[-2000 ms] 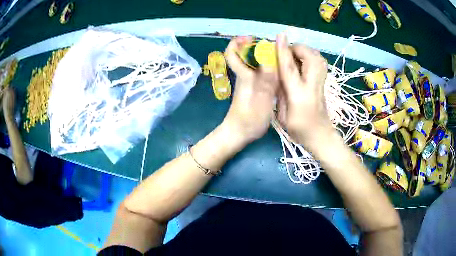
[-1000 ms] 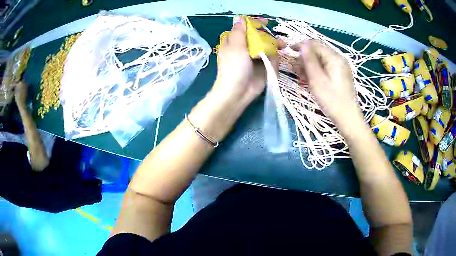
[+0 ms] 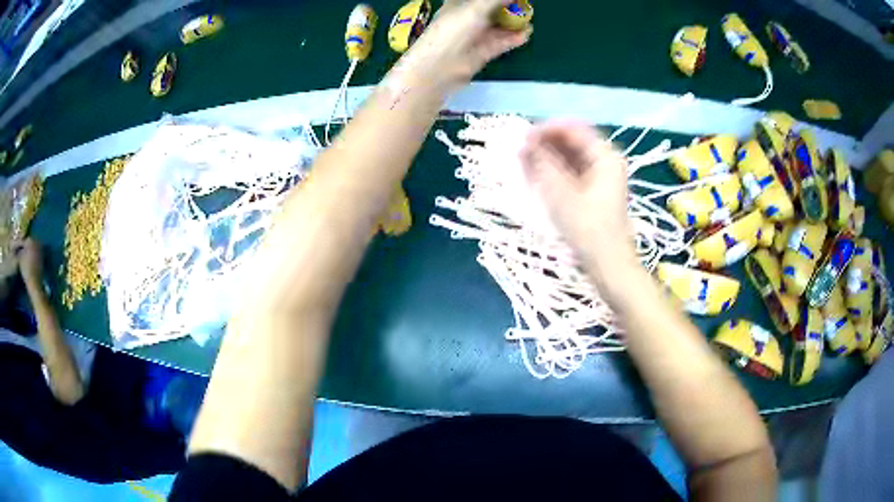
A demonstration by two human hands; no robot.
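My left hand [image 3: 475, 37] reaches over the conveyor at the top of the view with a yellow unit [image 3: 516, 14] at its fingertips, partly cut by the frame edge. My right hand [image 3: 578, 172] is blurred, above the heap of white cord loops [image 3: 529, 265] spread over the bench centre; its fingers are curled and I cannot tell whether it holds anything. A yellow piece [image 3: 395, 213] lies on the bench, partly hidden behind my left forearm. A pile of yellow units [image 3: 723, 199] with blue-white markings lies at the right, some open.
A clear plastic bag [image 3: 157, 235] with white cords lies at left, beside a heap of small yellow parts [image 3: 88, 230]. The green conveyor [image 3: 588, 49] beyond the pale rail [image 3: 765, 122] carries spaced yellow units, some with cords. Another person's arm [image 3: 47, 324] is at far left.
My left hand has moved from the bench up over the conveyor. My right hand has moved slightly left and away from the yellow unit they held together. The cords lie more spread.
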